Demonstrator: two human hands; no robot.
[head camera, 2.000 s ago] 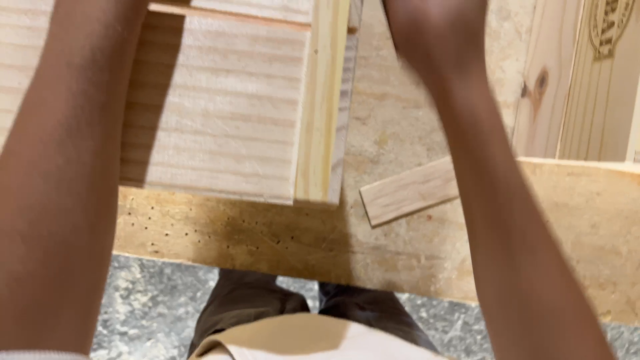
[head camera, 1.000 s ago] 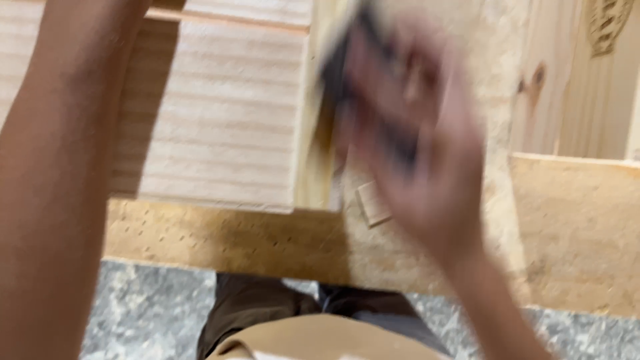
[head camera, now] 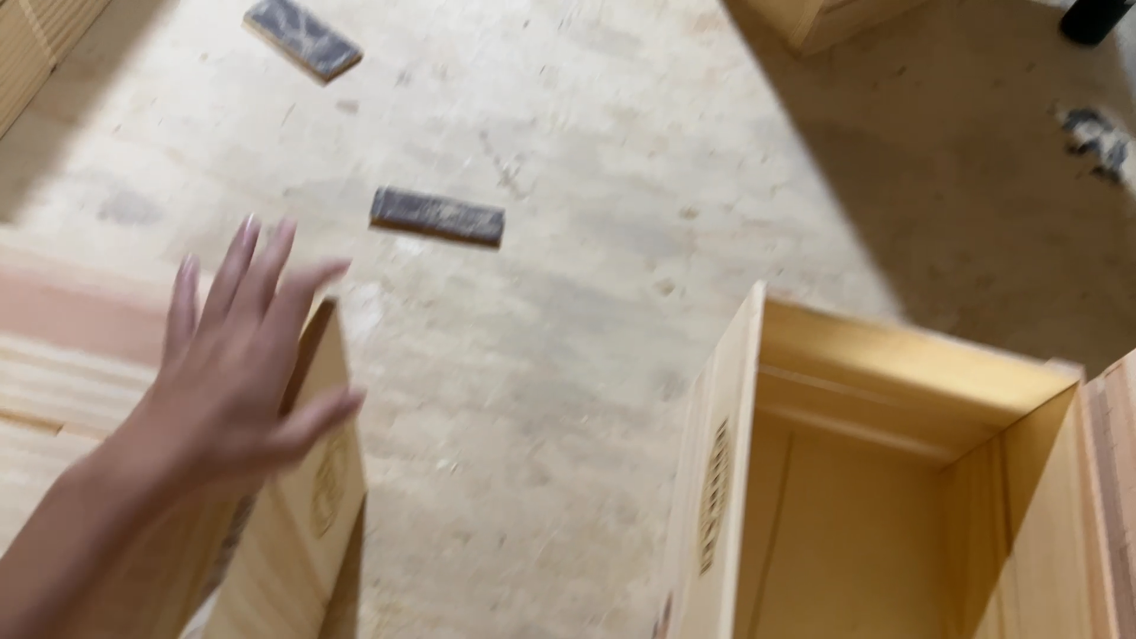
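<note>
My left hand (head camera: 235, 373) is spread with its palm down, slightly blurred, above the upper edge of a pine box (head camera: 293, 524) at the left; whether it touches the wood I cannot tell. The box panel beside it bears a burned-in mark. Beyond my fingers, a block with a dark, dusty face, seemingly a sanding block (head camera: 437, 217), lies on the worktop. A second such block (head camera: 304, 38) rests farther off at the upper left. At the lower right stands an open-topped wooden box (head camera: 750, 461), its inside bare. My right hand is out of view.
Another wooden piece (head camera: 1114, 444) adjoins the open box at the right edge. Part of a wooden box (head camera: 821, 22) is at the top, with a dark cylindrical object (head camera: 1093, 19) and a crumpled scrap (head camera: 1099, 142) to its right. More wood (head camera: 40, 49) stands at the upper left.
The view has swung over to another part of the worktop. My right hand, a moment ago blurred with a dark object in it at the wood's edge, has left the view.
</note>
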